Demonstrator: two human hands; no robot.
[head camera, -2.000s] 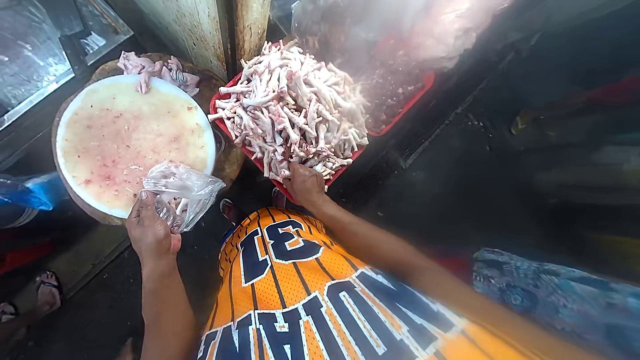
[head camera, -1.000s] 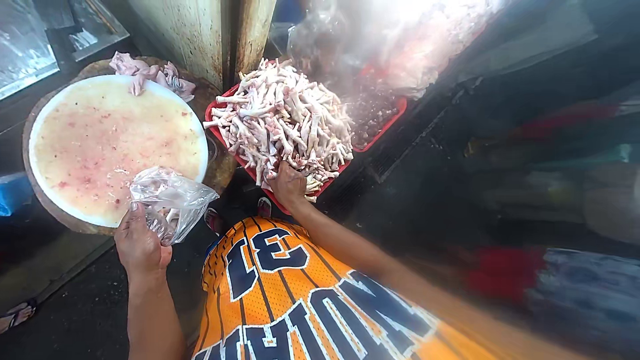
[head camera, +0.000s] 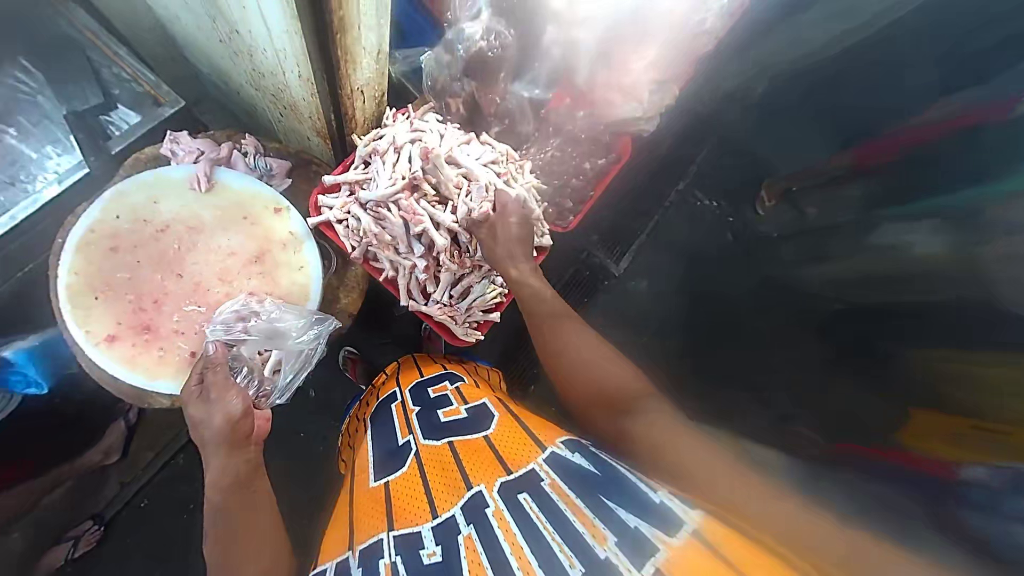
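My left hand (head camera: 220, 400) grips a clear plastic bag (head camera: 276, 340) with some pale chicken feet in it, held over the near edge of a round white cutting board (head camera: 188, 264). The board is stained pink and lies on a wooden block. My right hand (head camera: 508, 232) rests on the right part of a heap of chicken feet (head camera: 424, 208), its fingertips among them; whether it grips any is hidden. The heap fills a red plastic tray (head camera: 384, 280) in the middle of the view.
Raw poultry pieces (head camera: 232, 156) lie at the board's far edge. A second red tray (head camera: 600, 192) stands behind the heap beside clear plastic bags (head camera: 472, 64). A worn post (head camera: 360, 64) rises behind. Another person's sandalled foot (head camera: 80, 540) shows at lower left.
My right hand has moved from the near edge of the heap farther up, onto its right side. My left hand still holds the bag near the board.
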